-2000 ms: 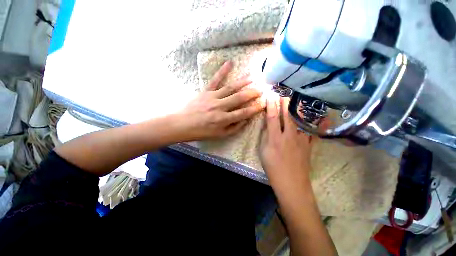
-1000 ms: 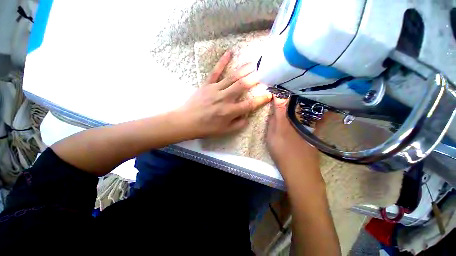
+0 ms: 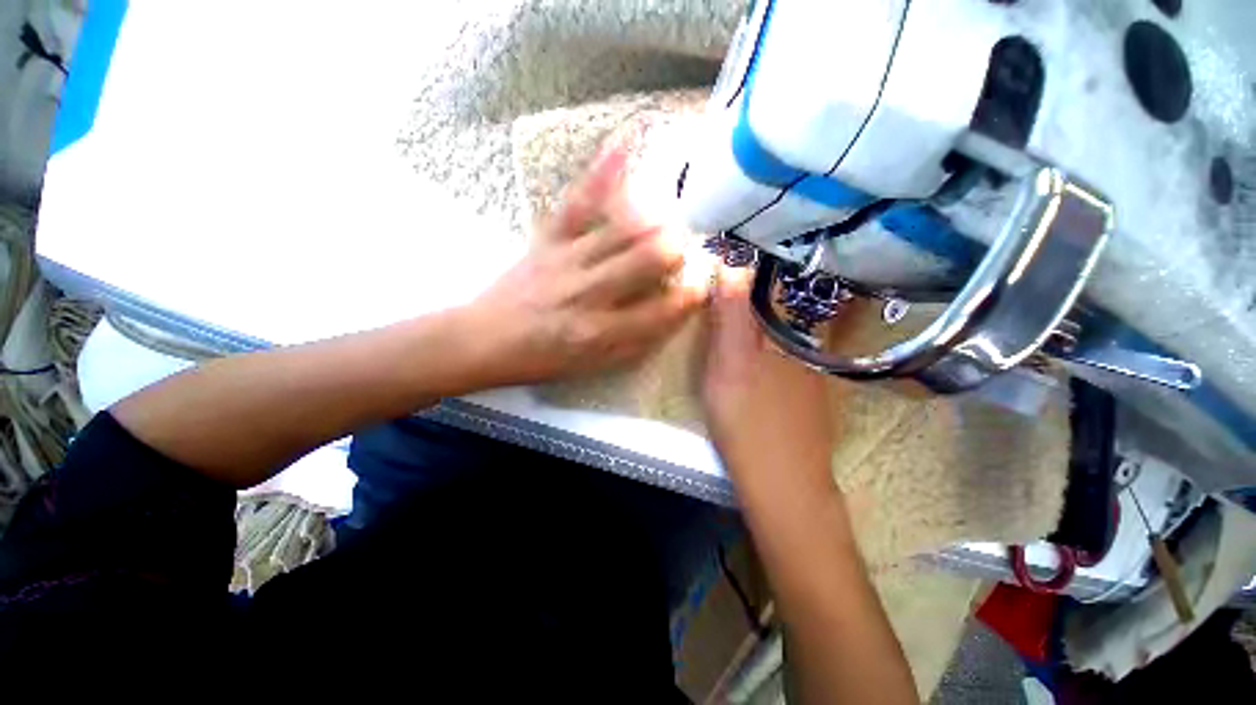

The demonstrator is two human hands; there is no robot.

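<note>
The cream nubbly fleece panel (image 3: 950, 475) lies on the white machine table, under the machine head (image 3: 827, 124) and both hands, and runs off to the right. My left hand (image 3: 585, 303) lies on the fleece left of the presser foot (image 3: 730, 252), fingers spread and partly blurred. My right hand (image 3: 758, 372) is just below the presser foot, fingertips close to it, on the fleece. Bright light washes out the fingertips and the needle area. Whether the fingers pinch the cloth is hidden.
The white table (image 3: 276, 165) has a ruler-marked front edge. A shiny metal loop guard (image 3: 999, 296) juts from the head. At right are a dark phone-like object (image 3: 1091, 461) and red scissor handles (image 3: 1043, 566). Bundled cut pieces (image 3: 276, 540) lie below the table at left.
The view has shifted, then shifted back, moving the machine in the picture. My left hand is more blurred than before. Both hands stay beside the presser foot; the fleece shows little clear movement.
</note>
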